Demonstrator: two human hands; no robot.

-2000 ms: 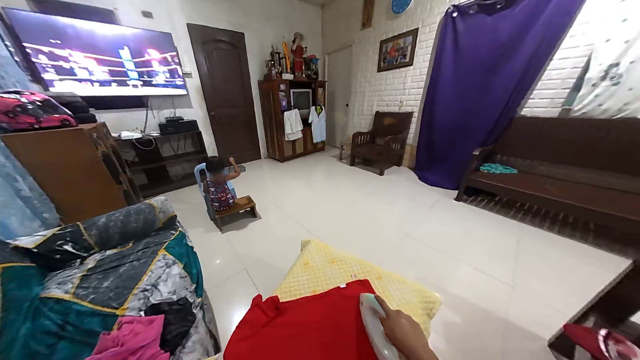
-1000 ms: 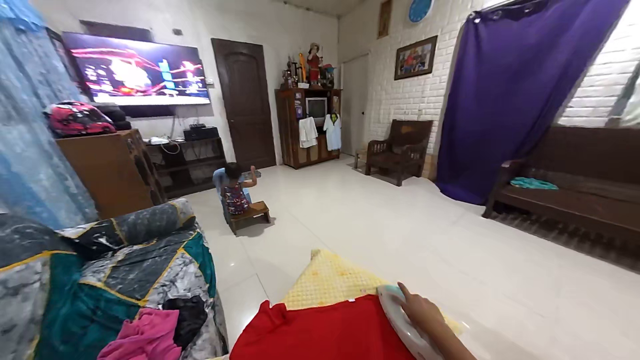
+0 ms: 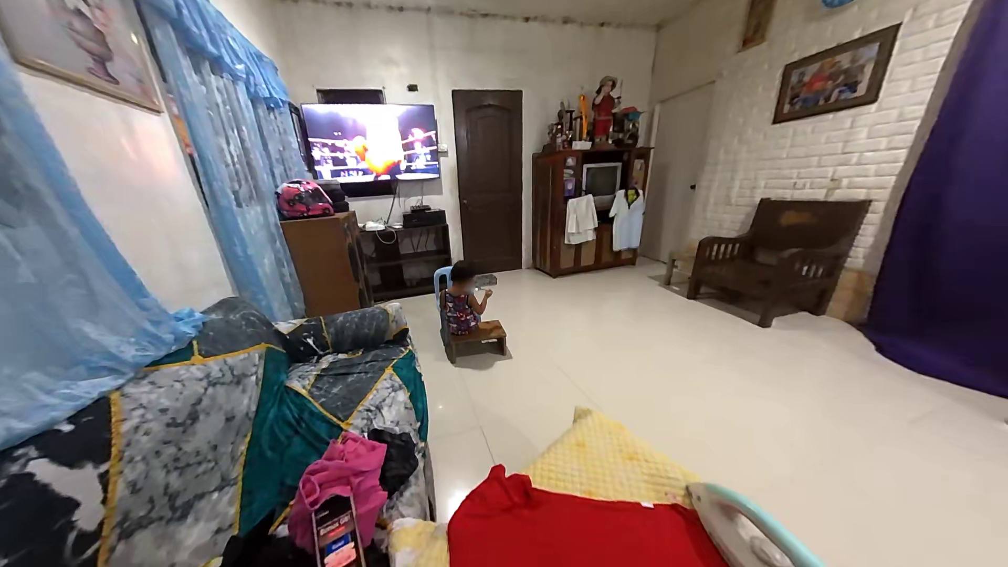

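A red garment (image 3: 583,528) lies over a yellow checked cloth (image 3: 606,457) at the bottom centre. At the garment's right edge is a clothes iron (image 3: 744,524) with a pale body and a light teal handle, its tip on the yellow cloth side. Neither my left hand nor my right hand shows in the frame; the rear of the iron's handle is cut off by the lower edge, so whether a hand is on it is hidden.
On the left stands a sofa (image 3: 189,441) with a patterned cover, pink clothing (image 3: 346,480) and dark cloth on it. A small person (image 3: 463,303) sits by a low wooden stool (image 3: 480,335). Farther back are a television (image 3: 370,142), a cabinet (image 3: 551,213) and a wooden armchair (image 3: 776,260).
The view has swung left. My right hand, on the iron in both earlier frames, is out of the picture now. The iron remains at the red garment's right side.
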